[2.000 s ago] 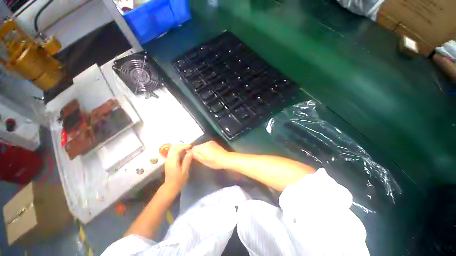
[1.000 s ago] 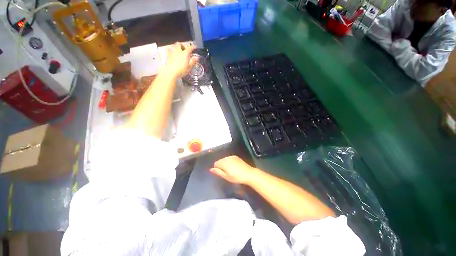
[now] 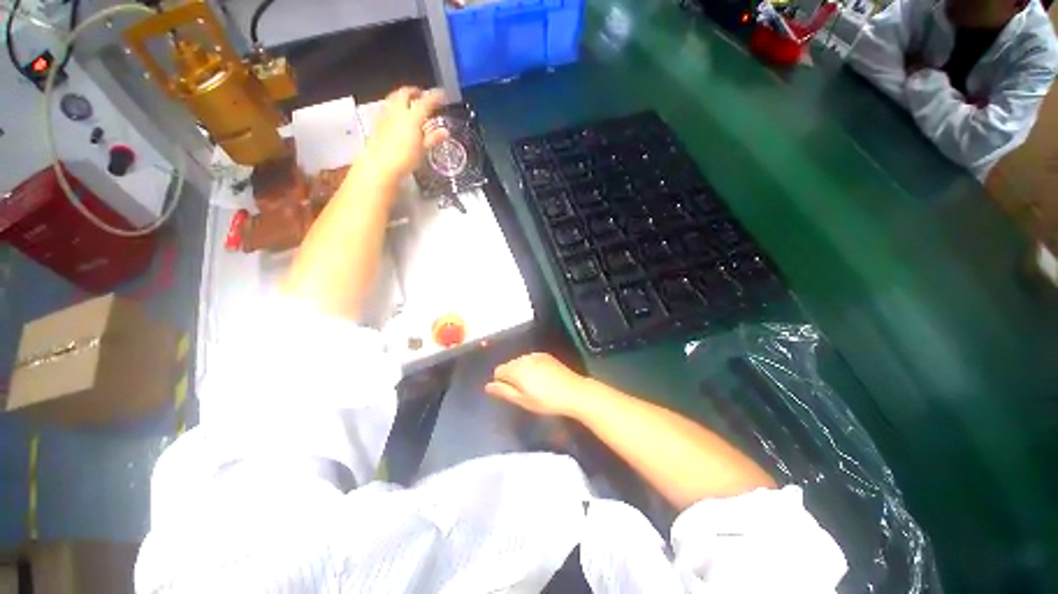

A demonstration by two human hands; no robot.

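Observation:
My left hand (image 3: 406,130) reaches over the press bed to the near side of the round-guarded cooling fan (image 3: 449,157). Its fingers are bent and blurred; whether they hold something is unclear. My right hand (image 3: 540,385) is loosely curled in front of the bench edge, with nothing visible in it. The reddish-brown fixture (image 3: 273,226) on the white bed (image 3: 470,273) is partly hidden behind my left forearm. The gold press head (image 3: 238,116) stands directly over it, its lower end against or very near the fixture's back block. A small red object (image 3: 237,230) lies left of the fixture.
A black blister tray (image 3: 650,232) lies on the green bench, with clear crinkled film (image 3: 812,429) nearer me. A blue bin (image 3: 516,41) stands behind. An orange-red knob (image 3: 448,331) is at the bed's front edge. A person's white sleeve (image 3: 957,116) rests at the far right.
My left hand left my right hand and reached across the bed to the fan. My right hand stayed near the bench edge. Since the last earlier frame, the press head sits lower over the fixture.

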